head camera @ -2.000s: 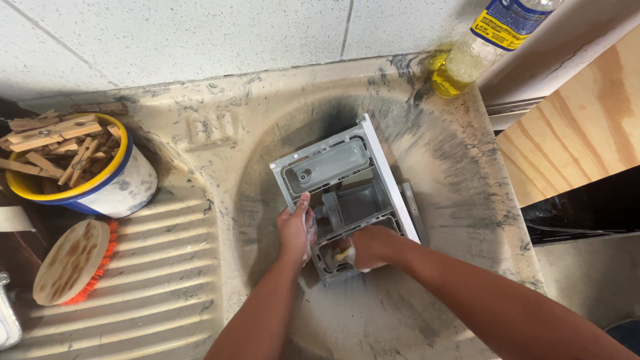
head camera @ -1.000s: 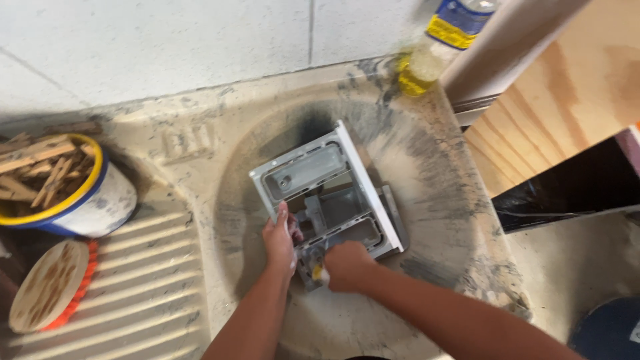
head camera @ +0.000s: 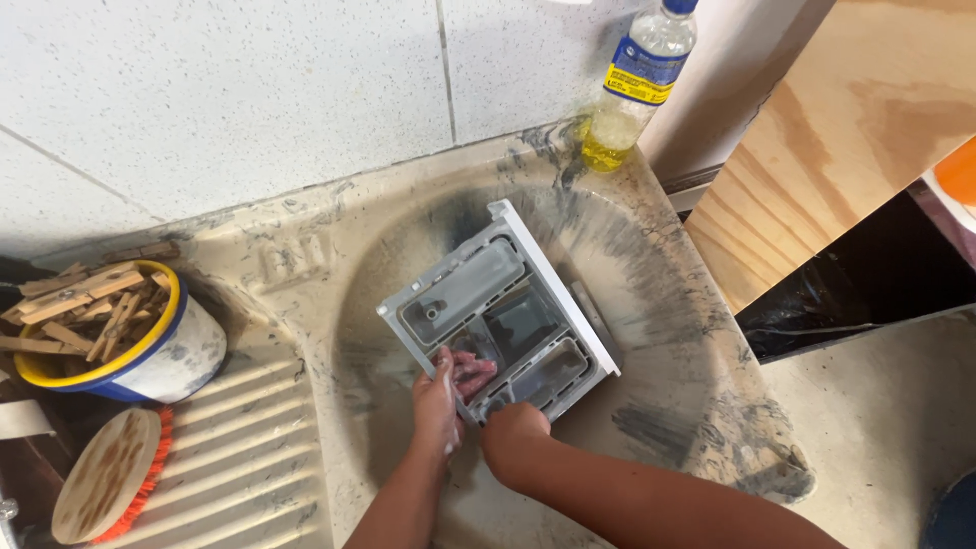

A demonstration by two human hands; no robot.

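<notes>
A grey plastic detergent drawer with a white front edge point(head camera: 560, 282) lies tilted in the round basin of a stone-like sink. My left hand point(head camera: 442, 396) grips its lower left side, the soapy fingers reaching into the middle compartment. Over the near corner, by the lower compartment, my right hand point(head camera: 518, 438) is bent with its fingers curled down. Those fingertips are hidden, and whether they hold something cannot be told.
On the left stand a bucket of wooden clothespins point(head camera: 171, 343) and an oval wooden brush with orange bristles point(head camera: 110, 476), beside the ribbed washboard point(head camera: 229, 457). A bottle of yellow liquid point(head camera: 618, 122) is at the sink's back right corner. A plywood board point(head camera: 823, 145) lies beyond.
My right hand has shifted toward the drawer's near left corner. A yellowish thing seen at its fingers earlier is out of sight now.
</notes>
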